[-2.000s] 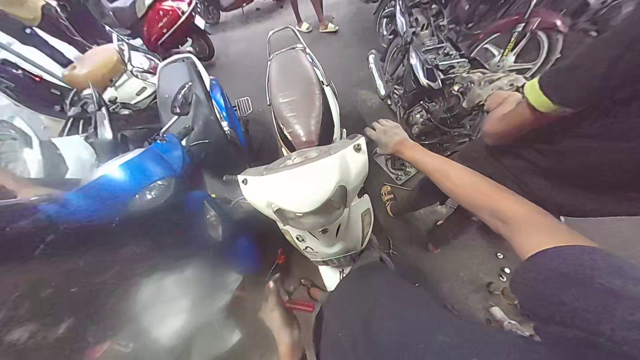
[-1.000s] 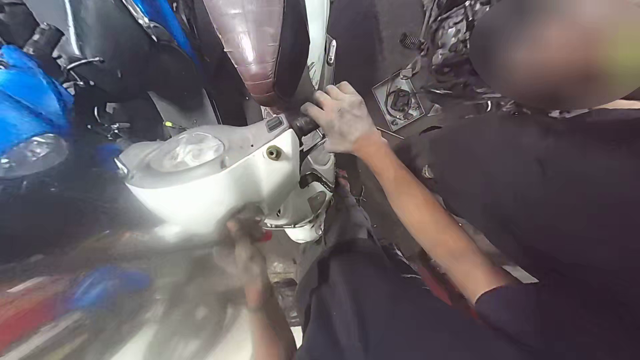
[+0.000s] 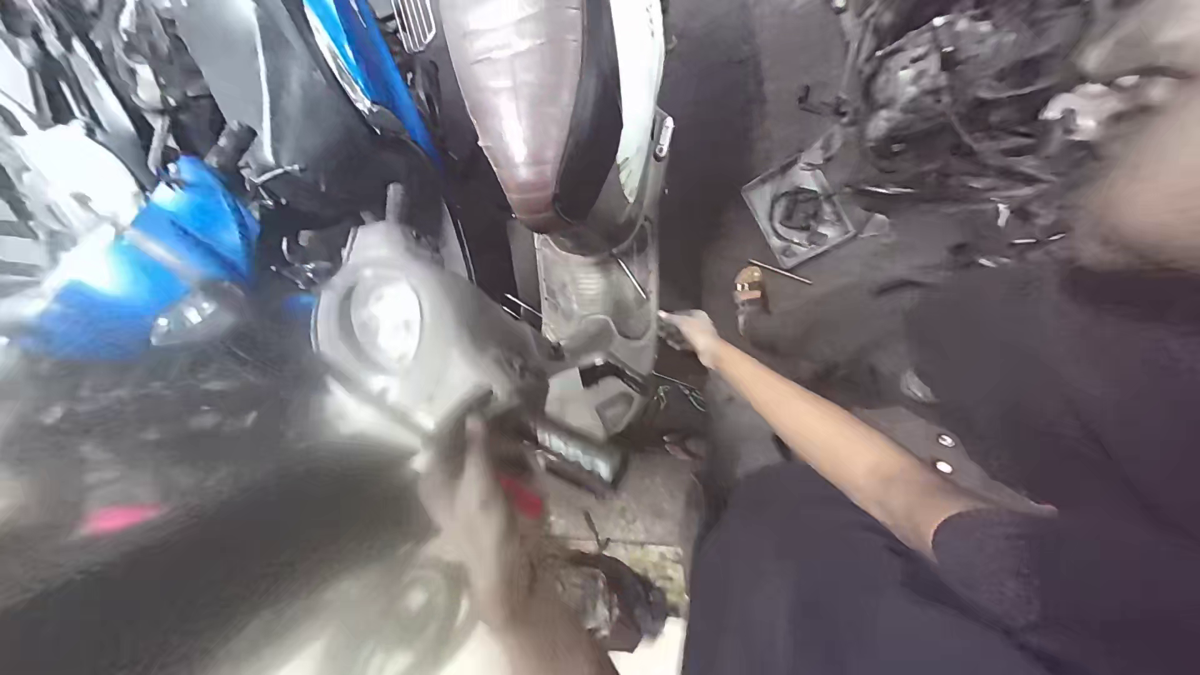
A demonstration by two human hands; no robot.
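A scooter with a pale front cover (image 3: 459, 333) and round headlight (image 3: 386, 321) stands before me, its brown seat (image 3: 520, 112) behind. My left hand (image 3: 473, 511), blurred, is at the lower edge of the front cover. A red-handled tool (image 3: 521, 495) shows beside its fingers and appears held; the tool's far end is hidden. Lower right of the seat, my right hand (image 3: 691, 333) is at the side of the scooter's footboard (image 3: 600, 291), with its fingers bent near a small dark part. Whether it grips that part cannot be told.
A blue scooter (image 3: 141, 272) stands close on the left. On the right lie a square metal tray (image 3: 802, 211) and a thin rod (image 3: 780, 272), near a partly stripped motorcycle (image 3: 937, 94). Another person in dark clothing (image 3: 1078, 375) is close at the right.
My right hand has left the handlebar end and moved down beside the footboard. The scooter's front cover has turned. The view has shifted markedly.
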